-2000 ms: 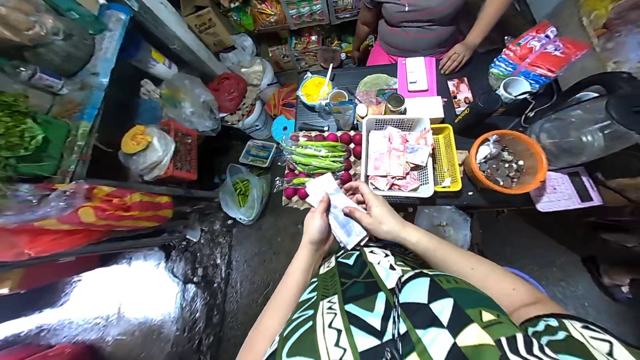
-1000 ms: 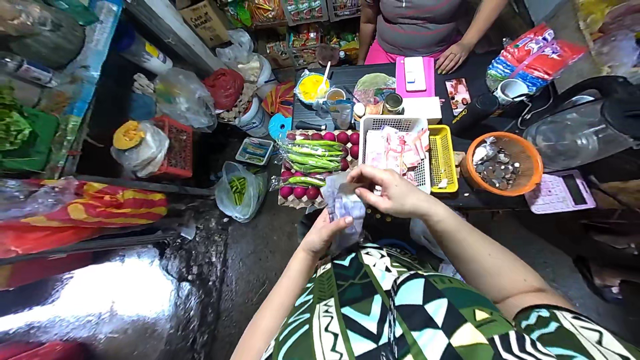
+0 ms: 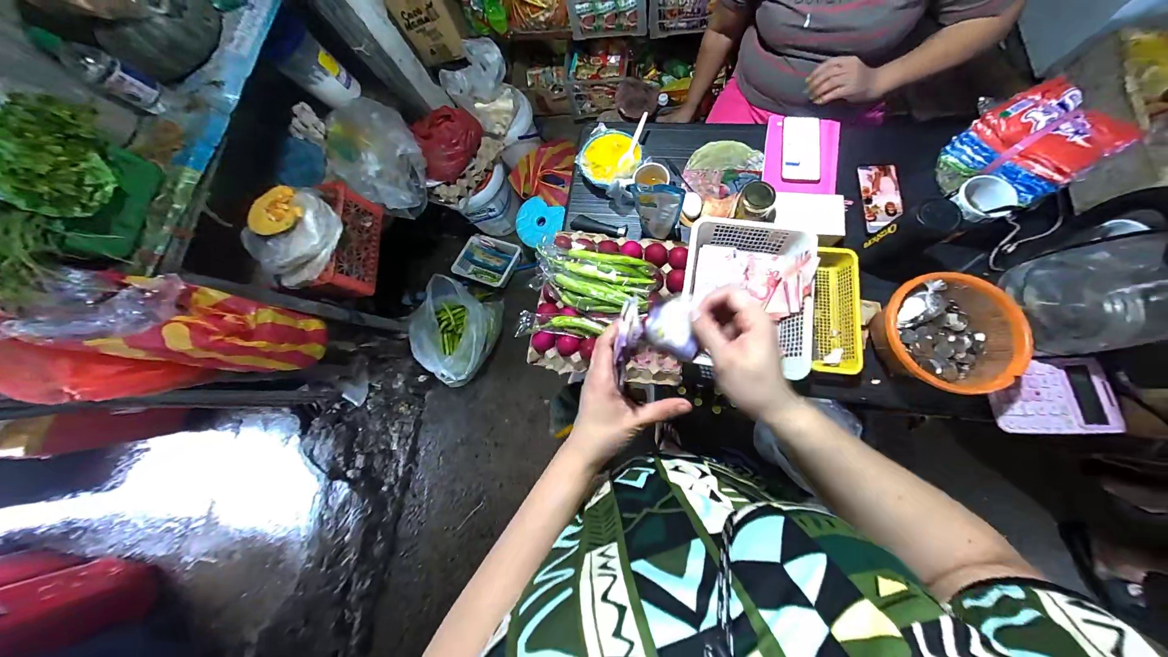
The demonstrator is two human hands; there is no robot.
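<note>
My left hand (image 3: 610,392) grips a bundle of purplish banknotes (image 3: 628,339) on edge, its thumb spread to the right. The fingers of my right hand (image 3: 741,351) pinch a blurred note (image 3: 673,327) beside the bundle. Just beyond my hands, a white plastic basket (image 3: 796,360) holds reddish banknotes (image 3: 776,283). To its left, bagged long green vegetables (image 3: 593,285) lie over dark pink eggs (image 3: 568,345) in a carton tray. A yellow basket (image 3: 850,315) adjoins the white one on the right. An orange bowl (image 3: 1020,342) farther right contains coins (image 3: 944,338).
Across the dark table, a person (image 3: 830,55) sits near a phone (image 3: 801,148) on a pink folder. A pink calculator (image 3: 1040,401) lies at the right edge. A bag of green vegetables (image 3: 474,338) rests at the left, near a red crate (image 3: 360,237) and wet floor.
The banknotes, held close together earlier, are now parted between my hands. My right hand has moved a little away from my left. The seated person's hand at right has lifted off the table.
</note>
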